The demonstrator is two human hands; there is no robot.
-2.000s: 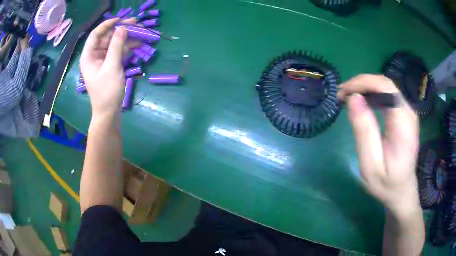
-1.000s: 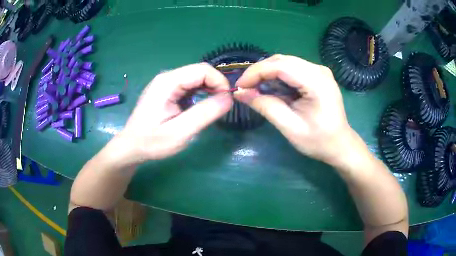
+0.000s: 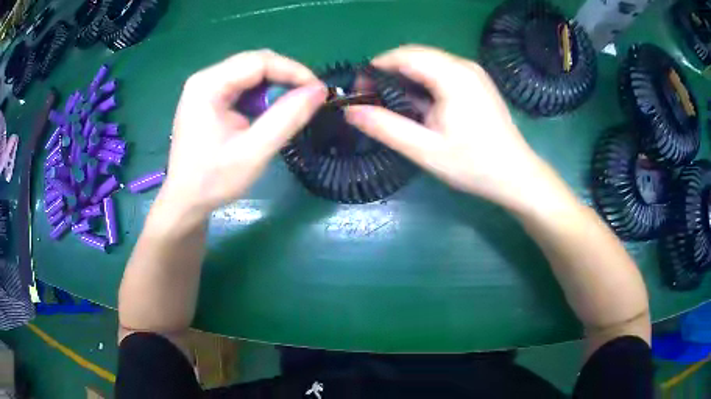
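Note:
A black round ribbed fan housing lies on the green bench in front of me. A yellow-gold circuit board strip shows at its far edge, partly between my fingers. My left hand holds a purple battery in its curled fingers, with thumb and fingertip together at the strip's left end. My right hand is over the housing's right side, its thumb tip by the strip. What its fingers pinch is too blurred to tell. The leads and connector are not clear.
A pile of purple batteries lies at left, with a single battery beside it. More ribbed housings stand at right, some overlapping. Others lie at far left. A grey upright stands at the far right.
Since two seconds ago, my left hand has brought a battery from the pile to the housing, and my right hand has come in too. In the last second both hands moved up to the circuit board strip.

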